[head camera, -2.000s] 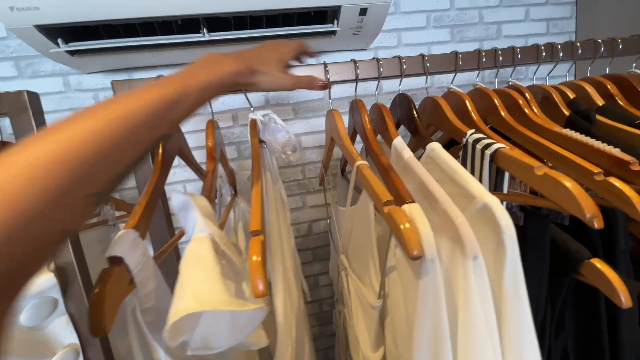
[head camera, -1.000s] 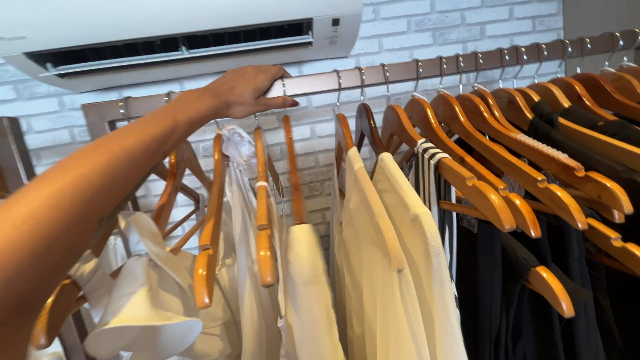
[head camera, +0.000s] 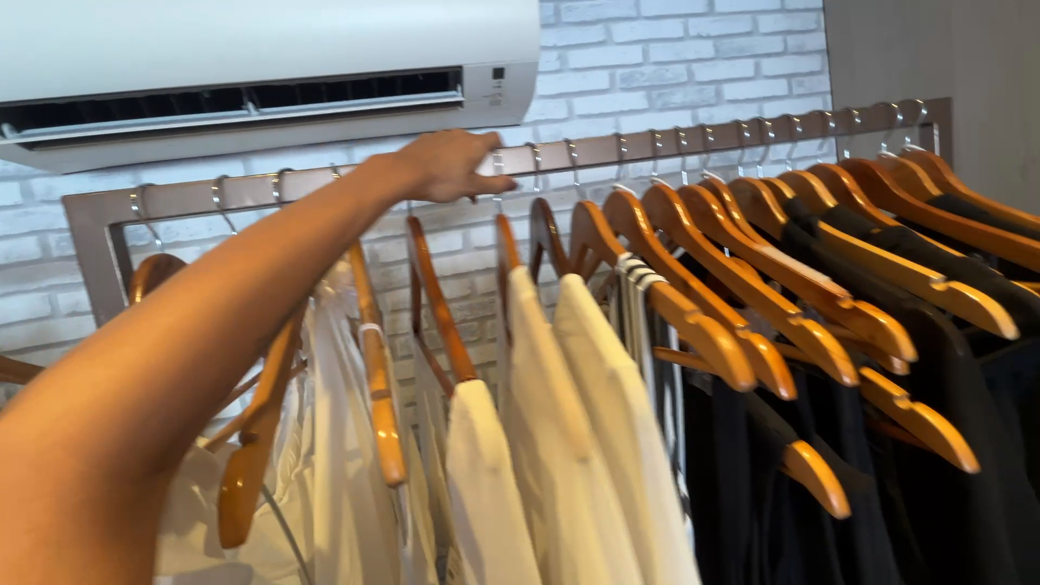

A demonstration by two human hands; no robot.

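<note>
My left hand [head camera: 459, 166] reaches in from the left at the metal clothes rail [head camera: 597, 154]. Its thumb and a fingertip lie on either side of a hanger hook [head camera: 498, 166]; whether they grip it cannot be told. Below that hook hangs a cream garment [head camera: 540, 366] on a wooden hanger. Just left, a brown wooden hanger [head camera: 443, 313] carries another cream garment [head camera: 487, 479]. A second cream garment [head camera: 621, 406] and a black-and-white striped garment [head camera: 642, 272] hang to the right. My right hand is out of view.
Dark garments [head camera: 934, 349] on wooden hangers crowd the rail's right part. White garments [head camera: 337, 422] hang at the left, partly behind my forearm. An air conditioner [head camera: 341, 49] is mounted above the rail, on a white brick-patterned wall [head camera: 674, 53].
My left hand has worked rightward along the hanger hooks. Cream garments that hung right of the hand earlier now hang to its left, with wider gaps between them. The view has shifted somewhat.
</note>
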